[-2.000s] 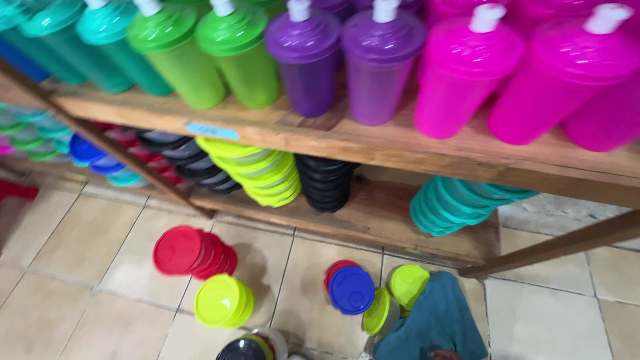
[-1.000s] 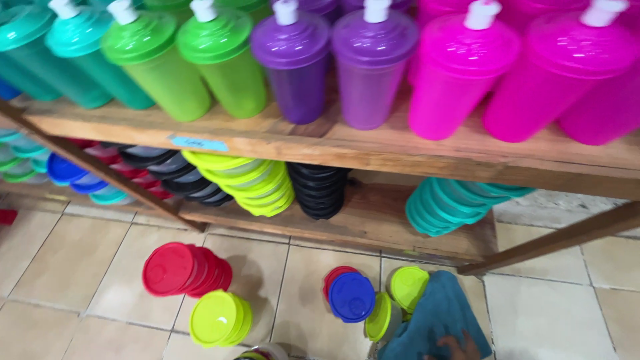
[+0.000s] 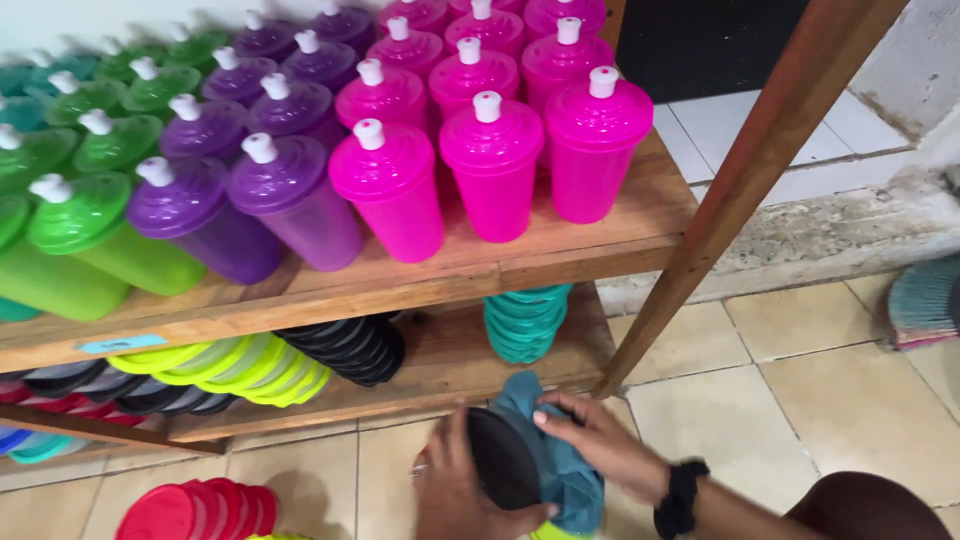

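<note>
My left hand [image 3: 461, 480], a ring on one finger, grips a round container with a black lid [image 3: 501, 459], tilted on its side near the bottom centre. Against the right side of that container, my right hand [image 3: 589, 435] holds a blue-green cloth [image 3: 574, 487]. A black scrunchie [image 3: 679, 499] circles my right wrist. Part of a yellow-green lid [image 3: 551, 531] shows below the cloth. At lower left on the floor lies a stack of red lidded containers [image 3: 199, 514], with a yellow-green edge beside it.
A wooden shelf [image 3: 480, 277] holds rows of pink [image 3: 495, 180], purple [image 3: 296, 202] and green tumblers [image 3: 97, 240]. Below stand stacks of teal [image 3: 525, 322], black [image 3: 352, 349] and yellow-green containers [image 3: 240, 367]. A slanted wooden post [image 3: 720, 202] stands at right. A broom head [image 3: 926, 300] rests at far right.
The view has swung right. Both hands are now in view around the black-lidded container and cloth; earlier, only part of one hand showed on the cloth at the bottom edge.
</note>
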